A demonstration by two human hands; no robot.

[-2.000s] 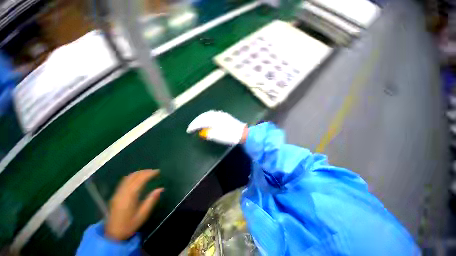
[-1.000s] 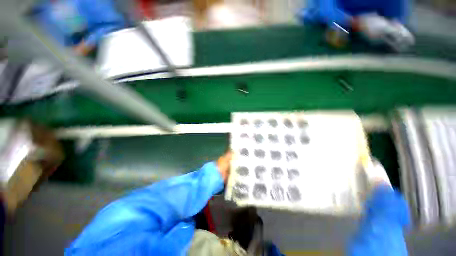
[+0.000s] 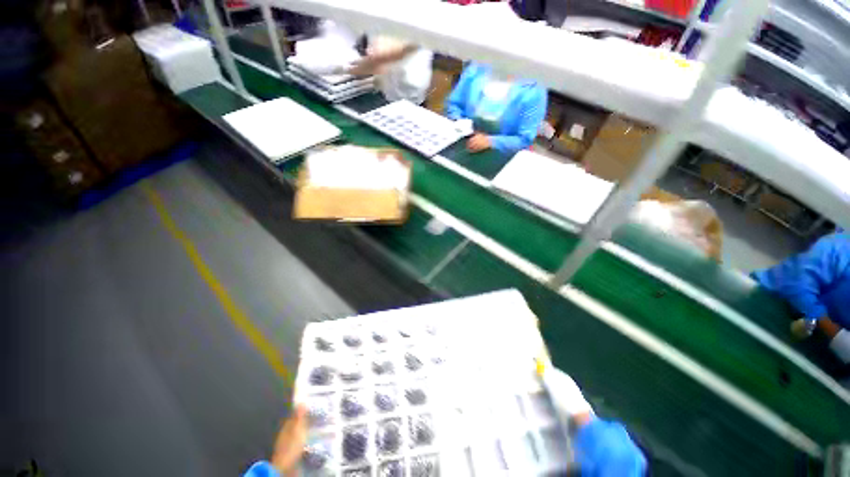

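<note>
A large white compartment tray [image 3: 494, 373] is held level in front of me at the bottom centre. Dark round units fill several rows of its pockets on the left side; the right side shows pale pockets without dark units. My left hand [image 3: 291, 442], bare, grips the tray's left edge and is partly cut off by the bottom of the picture. My right hand [image 3: 566, 396], in a white glove with a yellow spot at the fingers, holds the tray's right edge. The fingers under the tray are hidden.
An open carton [image 3: 352, 204] with white packing stands on the near bench ahead. Beyond it lies a white tray [image 3: 282, 127]. The green conveyor [image 3: 503, 219] runs diagonally, with a slanted grey post [image 3: 643, 177] beside it. Blue-smocked people [image 3: 503, 102] work across it.
The view has turned left along the line, bringing the carton and floor into sight. The tray stays between both hands; two seconds ago it lay on the bench and both hands were off it.
</note>
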